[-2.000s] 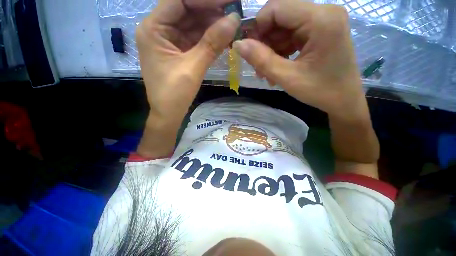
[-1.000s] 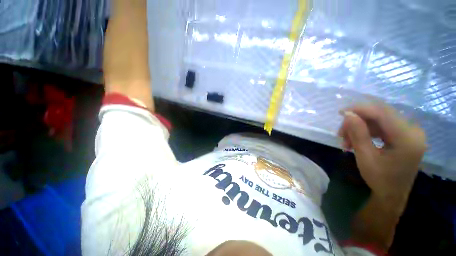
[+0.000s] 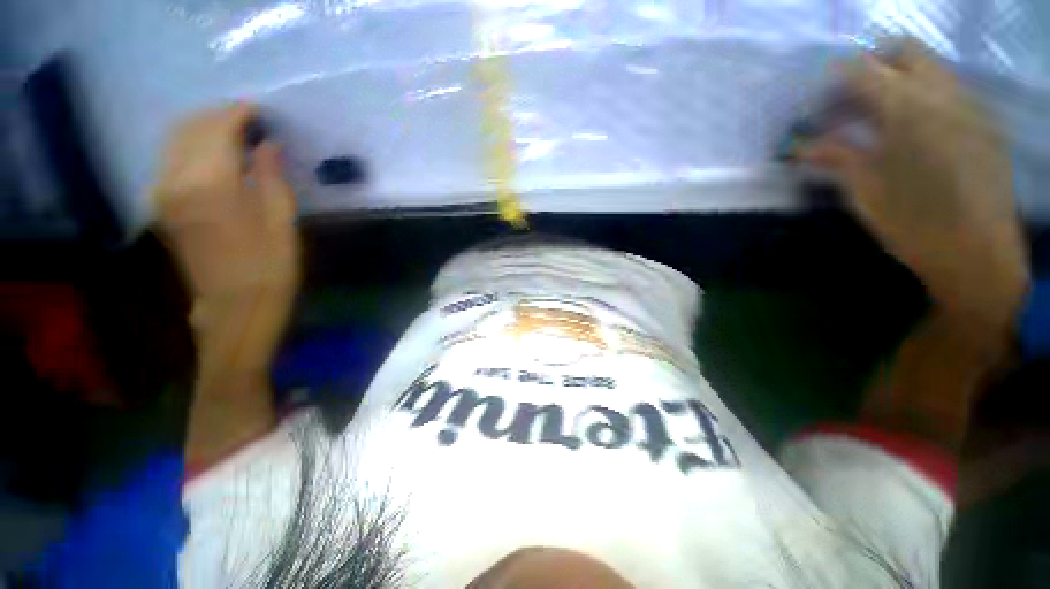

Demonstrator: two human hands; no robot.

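The image is blurred. My left hand point(image 3: 230, 207) is at the left of the clear tray, with thumb and finger closed around a small black housing point(image 3: 256, 132). A second black housing point(image 3: 340, 170) lies just right of it, near the tray's front edge. My right hand point(image 3: 927, 173) is at the right part of the tray point(image 3: 645, 127). Its fingertips are closed at a small dark green circuit board point(image 3: 792, 146), partly hidden by the fingers.
A yellow tape point(image 3: 497, 127) runs front to back under the tray. A dark flat smartphone point(image 3: 75, 150) lies at the far left. The bench's front edge crosses below the tray. Something red point(image 3: 46, 339) and a blue bin point(image 3: 121, 529) are below at left.
My left arm has come back from beyond the top edge, and its hand now holds one of the two black housings. My right hand has moved forward over the tray to the green piece.
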